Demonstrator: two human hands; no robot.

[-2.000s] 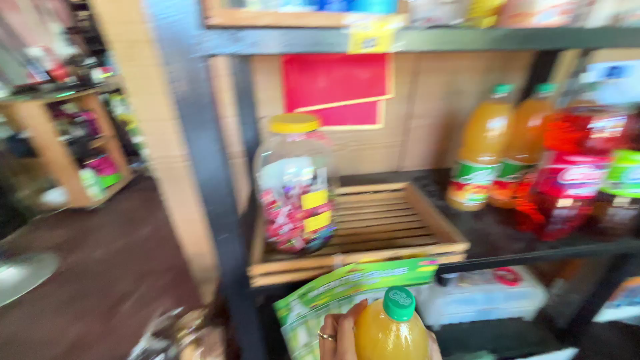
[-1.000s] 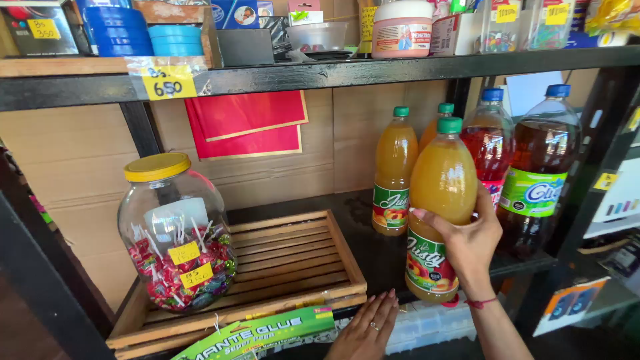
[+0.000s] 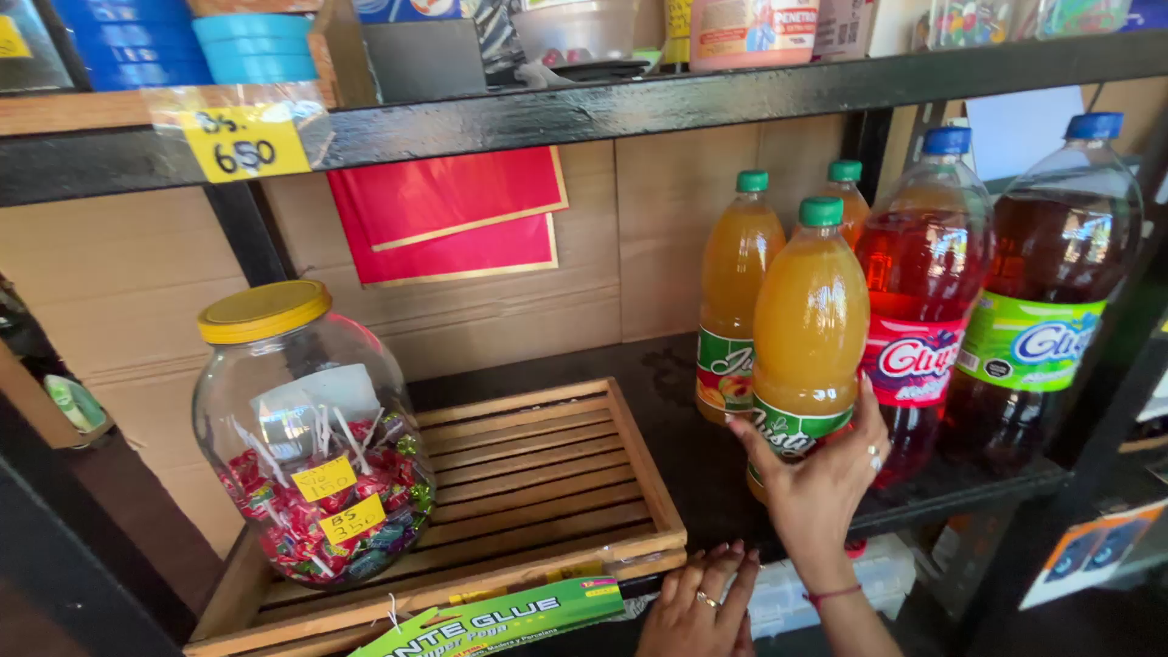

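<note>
My right hand (image 3: 821, 484) is around the lower part of a plastic bottle of orange juice drink (image 3: 810, 319) with a green cap, which stands upright on the black shelf (image 3: 662, 383). Close behind it are a similar orange bottle (image 3: 741, 265) and another green-capped one (image 3: 847, 196), partly hidden. To their right stand a bottle of red soda (image 3: 923, 274) and one of dark soda (image 3: 1045, 265), both blue-capped. My left hand (image 3: 701, 602) rests at the shelf's front edge beside the slatted wooden tray (image 3: 671, 534), its fingers slightly spread and nothing seen in it.
A clear jar of wrapped lollipops (image 3: 315, 456) with a yellow lid stands in the tray's left part. A green glue package (image 3: 511, 620) hangs at the tray's front. Above runs an upper black shelf (image 3: 584, 114) with tubs and boxes. Below the bottles sits a clear plastic container (image 3: 794, 584).
The held orange bottle was low in front of the shelf two seconds ago, then raised at the bottles one second ago. It now stands on the shelf, farther back. My left hand stays at the edge.
</note>
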